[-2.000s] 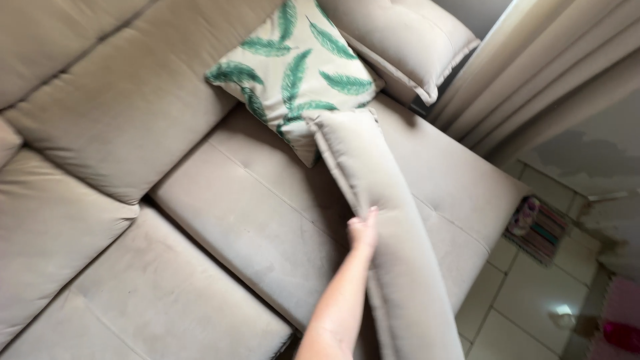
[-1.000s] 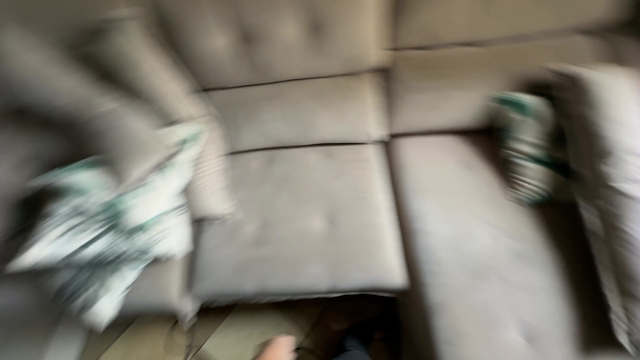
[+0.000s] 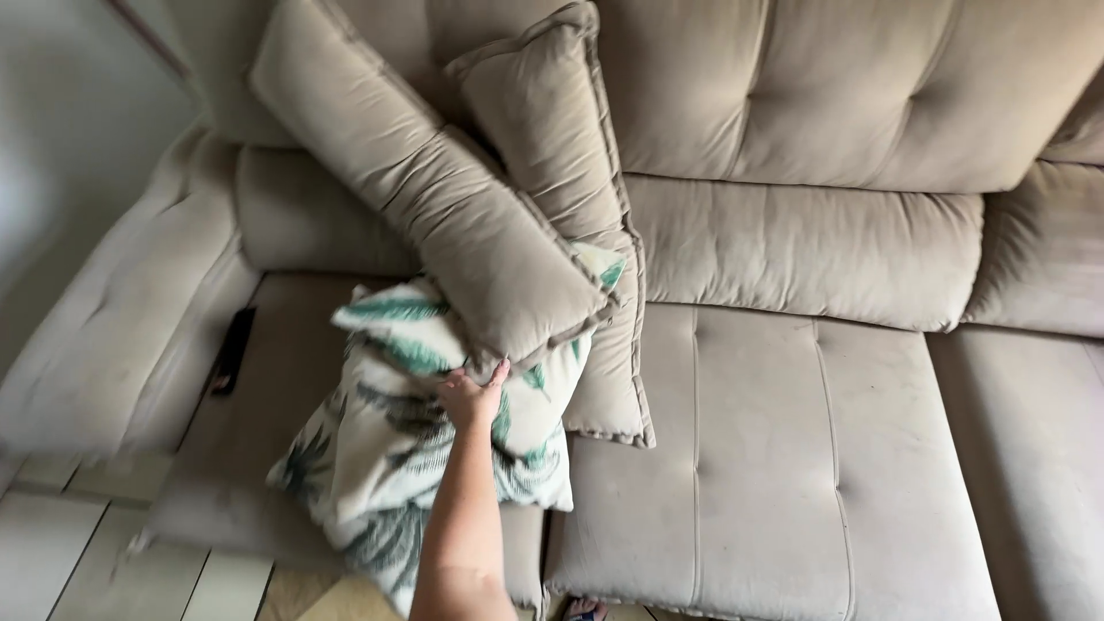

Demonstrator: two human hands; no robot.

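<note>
My left hand (image 3: pixel 473 397) grips the lower corner of a long beige cushion (image 3: pixel 483 250), which lies slantwise over the pile. Beneath it are white pillows with green and grey leaf prints (image 3: pixel 392 457); the hand rests against them. A second beige cushion (image 3: pixel 552 164) stands behind, partly covered by the first and leaning on the sofa back. Part of my fingers is hidden at the cushion's edge. My right hand is out of view.
The beige sofa has a tufted seat (image 3: pixel 759 466) at the right and an armrest (image 3: pixel 112 302) at the left. A black remote control (image 3: pixel 233 349) lies beside the armrest. Floor tiles (image 3: pixel 129 552) show below, with part of a foot (image 3: pixel 586 609) at the bottom edge.
My left hand has moved from the bottom edge up to the cushion pile and taken hold of a beige cushion's corner. The view has swung to another part of the sofa.
</note>
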